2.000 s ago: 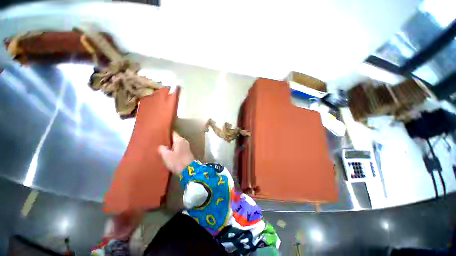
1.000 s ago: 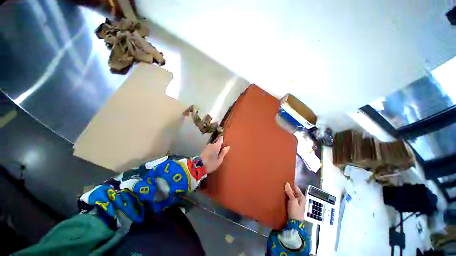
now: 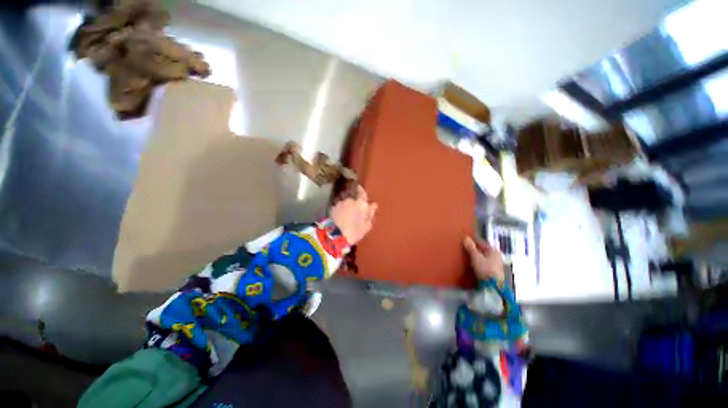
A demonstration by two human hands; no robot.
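Observation:
A stack of terracotta-brown cut panels [image 3: 415,191] with a notched upper right corner lies on the metal-topped bench. My left hand [image 3: 352,217] rests at the stack's left edge, fingers partly spread. My right hand [image 3: 485,260] is at the lower right edge, thumb over the top. The blur hides whether either hand grips panels. A pale tan panel [image 3: 195,191] of similar outline lies flat to the left.
Crumpled brown paper or cloth [image 3: 136,56] lies at the upper left, with a smaller crumpled strip [image 3: 315,166] between the panels. Right of the stack are a small carton [image 3: 463,107], a blurred calculator [image 3: 506,239] and black straps [image 3: 631,195]. A white wall stands behind.
Two seconds ago my hands were at a brown panel on the left; the pale panel now shows there. Since one second ago both hands have stayed at the stack's sides while the view turned.

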